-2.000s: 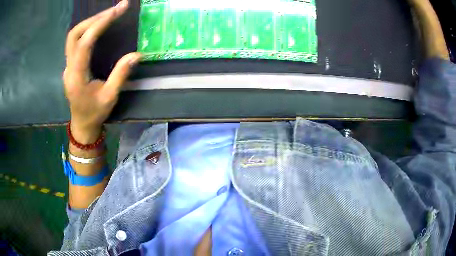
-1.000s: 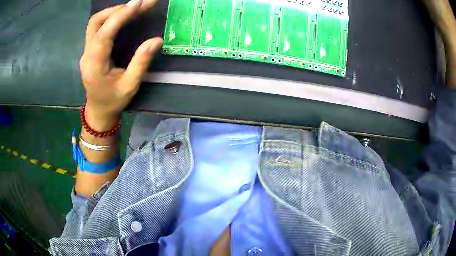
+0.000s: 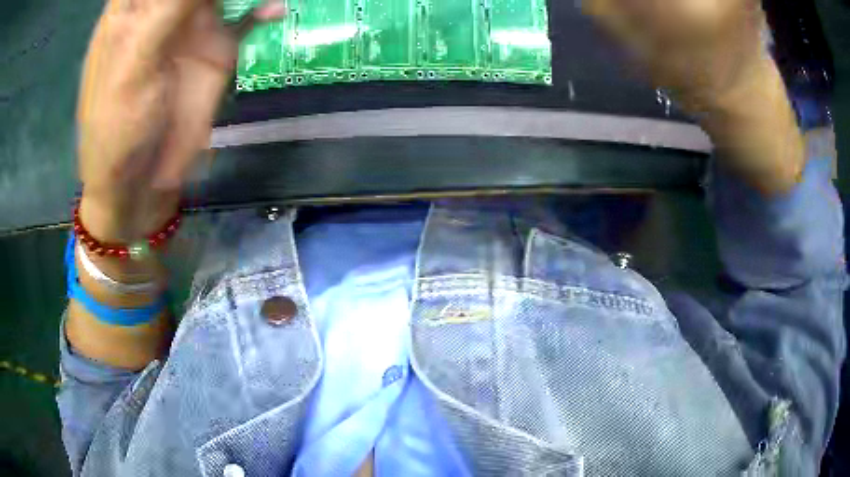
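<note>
A green PCB panel (image 3: 391, 42) with repeated blocks lies on the black mat at the top of the head view, cut off by the top edge. My left hand (image 3: 154, 93) is at the panel's left end, blurred, and covers part of that end. Its upper part is cut off by the frame, and what its fingers hold cannot be told. My right hand (image 3: 685, 42) is at the top right, to the right of the panel, strongly blurred. Its fingers are out of the picture.
The black mat (image 3: 615, 88) lies under the panel. A pale strip (image 3: 447, 121) runs along its near side, above the dark green bench edge (image 3: 447, 168). My jacketed torso is close against the bench. Green floor with a yellow-marked line shows at lower left.
My right hand has come in from the right edge toward the panel. My left hand has turned and now overlaps the panel's left end. The panel appears further left and higher in view.
</note>
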